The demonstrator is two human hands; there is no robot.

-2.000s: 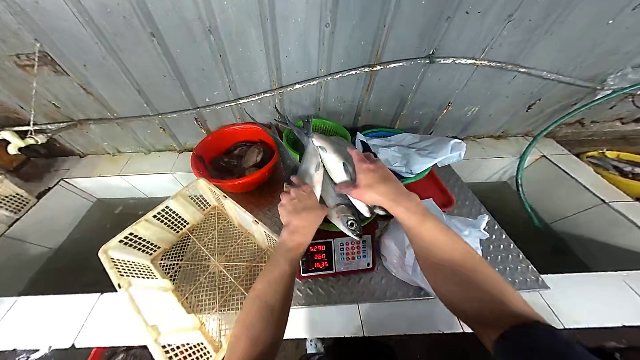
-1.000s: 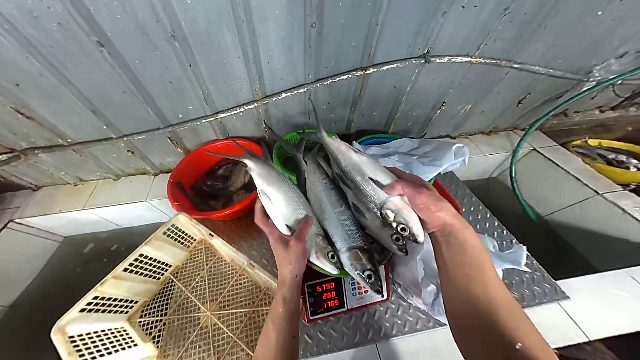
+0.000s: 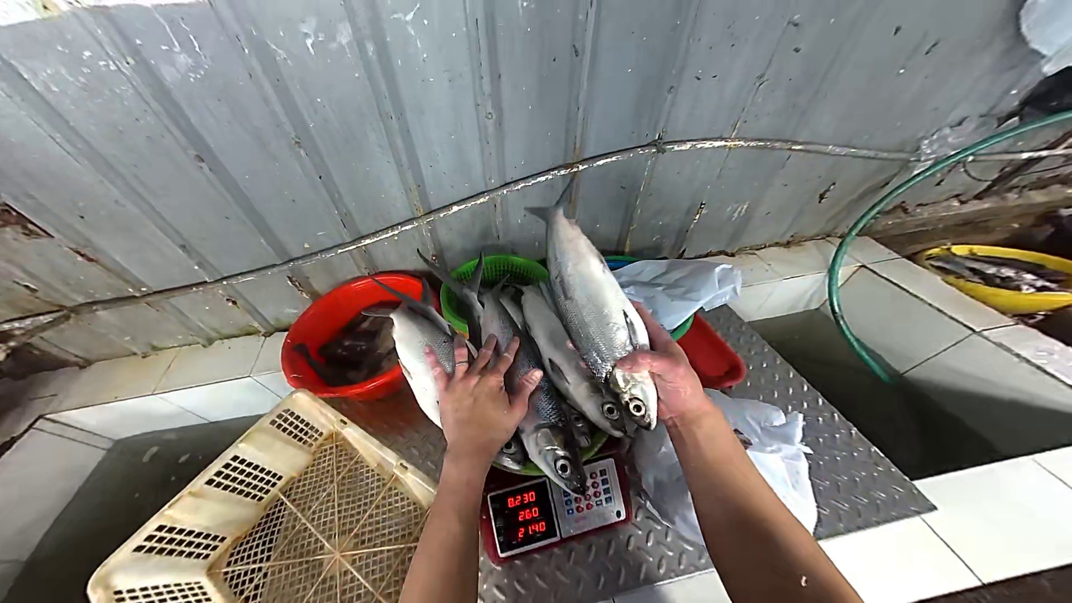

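Note:
My right hand (image 3: 670, 373) grips a silver fish (image 3: 586, 285) near its head, tail raised toward the wall, above the other fish. My left hand (image 3: 481, 398) lies spread, palm down, on the fish at the left (image 3: 416, 352) and middle, not closed around either. Several fish, heads toward me, lie across a green basket (image 3: 502, 266) over a red digital scale (image 3: 553, 507) with a lit display. The scale stands on a diamond-plate metal sheet (image 3: 837, 469). How much of the basket lies beneath the fish is hidden.
A cream plastic crate (image 3: 184, 502) stands at left, a red basin (image 3: 306, 327) with dark contents behind it. White plastic bags (image 3: 754, 469) lie right of the scale, near a red tray (image 3: 712, 356). A green hose (image 3: 837, 276) hangs into a water tank; a yellow basin (image 3: 988, 293) sits at far right.
My left hand has gone from gripping the left fish to lying spread over the fish. My right hand still holds a fish near its head. The scale's displayed figures have changed.

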